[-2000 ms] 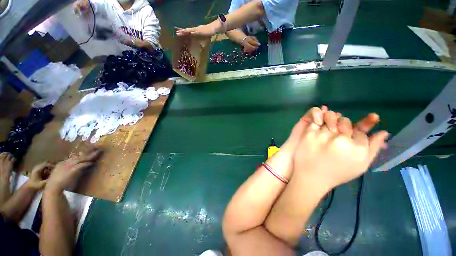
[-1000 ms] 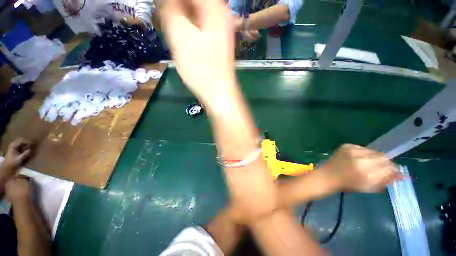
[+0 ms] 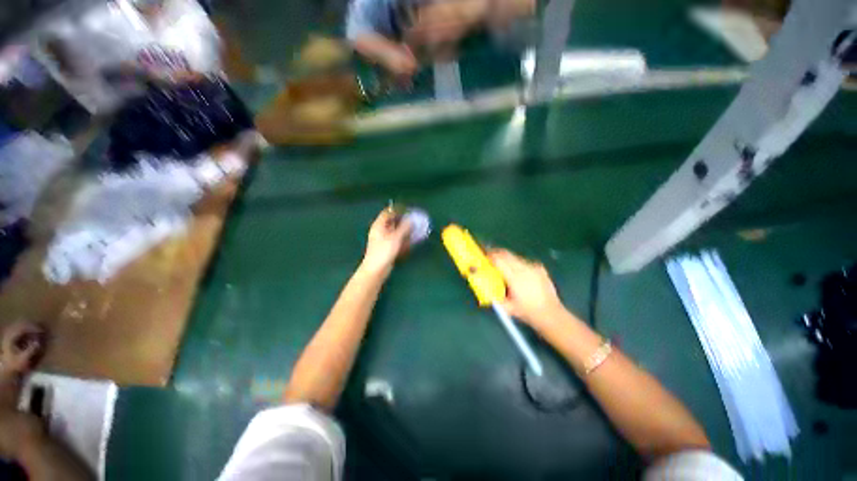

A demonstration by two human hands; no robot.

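My left hand (image 3: 386,237) holds a small round unit (image 3: 415,225) by its edge above the green bench (image 3: 310,202); its pale face shows, blurred. My right hand (image 3: 526,285) grips the yellow hot glue gun (image 3: 473,264) just to the right of it. The gun's nozzle end is at the upper left, close to the round unit but apart from it. A translucent glue stick (image 3: 517,338) sticks out of the back of the gun. The black cord (image 3: 553,406) loops on the bench below my right forearm.
Spare glue sticks (image 3: 733,352) lie at the right, below the white post (image 3: 728,150). A black parts pile (image 3: 836,329) is at the far right. White discs (image 3: 122,216) and a black heap (image 3: 174,122) are at the left by the brown board (image 3: 122,324). People sit left and opposite.
My arms have uncrossed. My left hand has come back towards me with a round unit, and my right hand has taken hold of the glue gun. The view has shifted and is blurred.
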